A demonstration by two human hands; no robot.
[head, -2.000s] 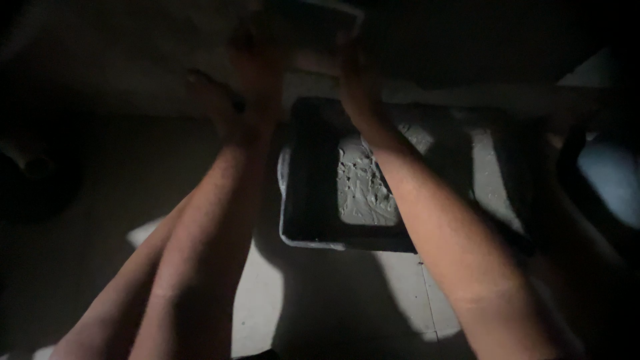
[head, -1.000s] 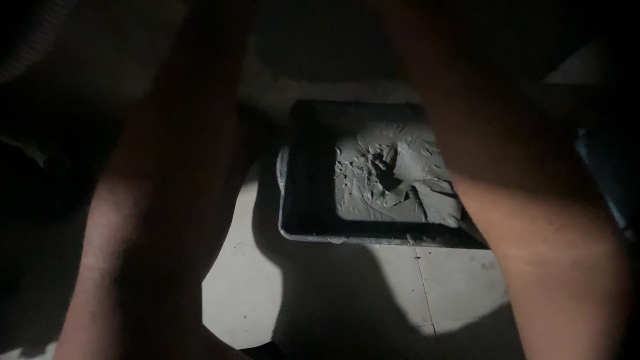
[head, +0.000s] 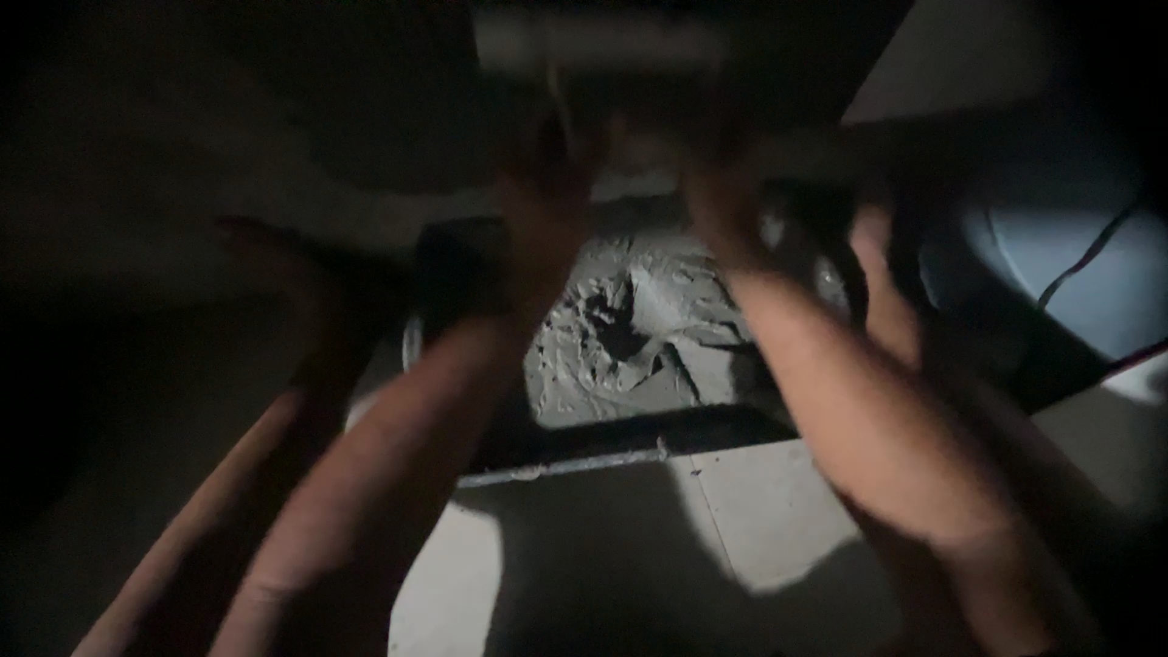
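Observation:
Both arms reach forward over a dark rectangular tray (head: 557, 467) that holds a wet grey paste (head: 593, 383) like mortar or clay. Its surface is rough, with a dark hollow near the middle. My left hand (head: 547, 173) is dark and blurred above the tray's far side. Beside it, to the right, is my right hand (head: 712, 173), also blurred. Just beyond both hands is a wide, blurred pale bar or edge (head: 602, 44); what it belongs to is unclear. The fingers are too dark to show whether either hand grips it.
Pale floor tiles (head: 757, 511) lie under the tray's near side. At the right stands a bluish-white rounded container (head: 1049, 265), with a thin dark cord across it. Bare limbs, perhaps legs, flank the tray at left (head: 246, 456) and right (head: 881, 283). Deep shadow covers the far area.
A second ago both hands were out of sight beyond the top of the view; now they show above the tray's far side. The pale bar has come into view with them.

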